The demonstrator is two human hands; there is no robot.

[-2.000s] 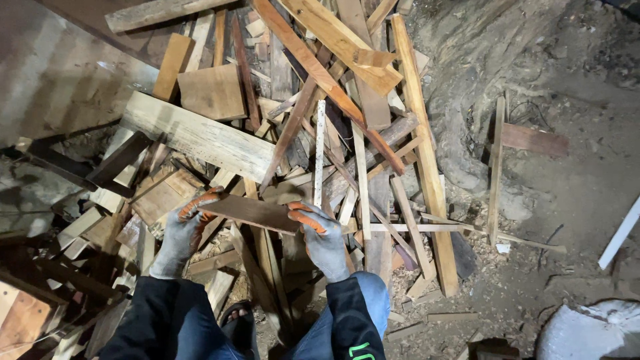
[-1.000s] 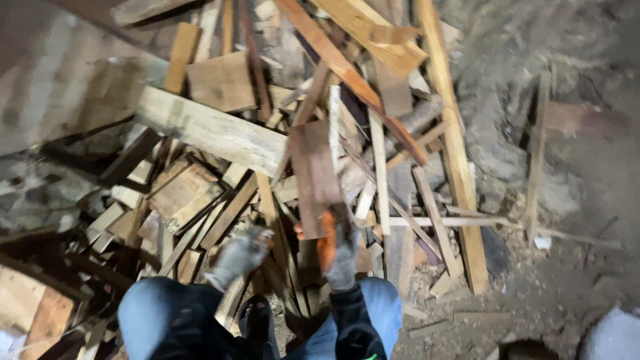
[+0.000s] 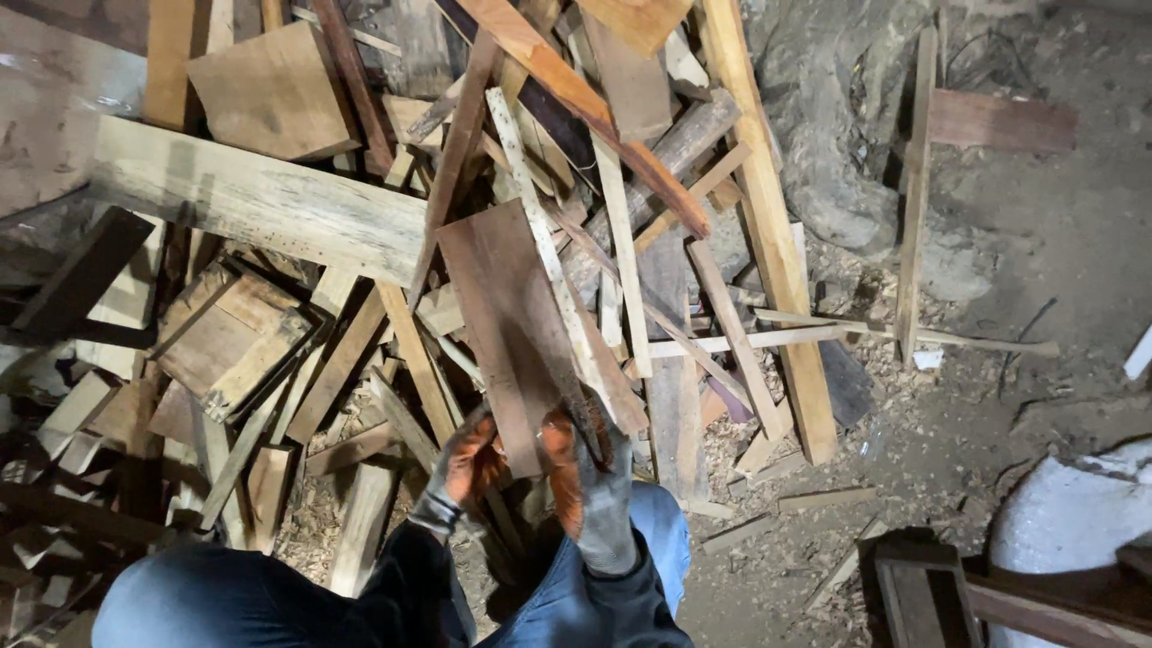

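A flat brown wooden board (image 3: 495,315) slants up and away from my hands over a pile of scrap wood. My right hand (image 3: 580,490), in a grey glove with orange-coated fingers, is closed around its near end. A thin pale, speckled wooden strip (image 3: 540,243) crosses the board's right side and runs down to the right hand; whether it is gripped too is unclear. Another brown piece (image 3: 607,369) shows to the right of the strip. My left hand (image 3: 463,468), gloved alike, has curled fingers at the board's lower left edge; its grip is partly hidden.
Under and around lie a wide pale plank (image 3: 261,198), a square-cut block (image 3: 274,90), a long yellowish beam (image 3: 765,234) and an orange-brown length (image 3: 576,90). A white sack (image 3: 1062,513) and a dark wooden frame (image 3: 927,585) are at lower right. Wood chips cover the ground.
The brown board was held crosswise in both hands, then upright in the right hand with the left apart. Now the left is back beside it. The speckled strip has tilted from near vertical.
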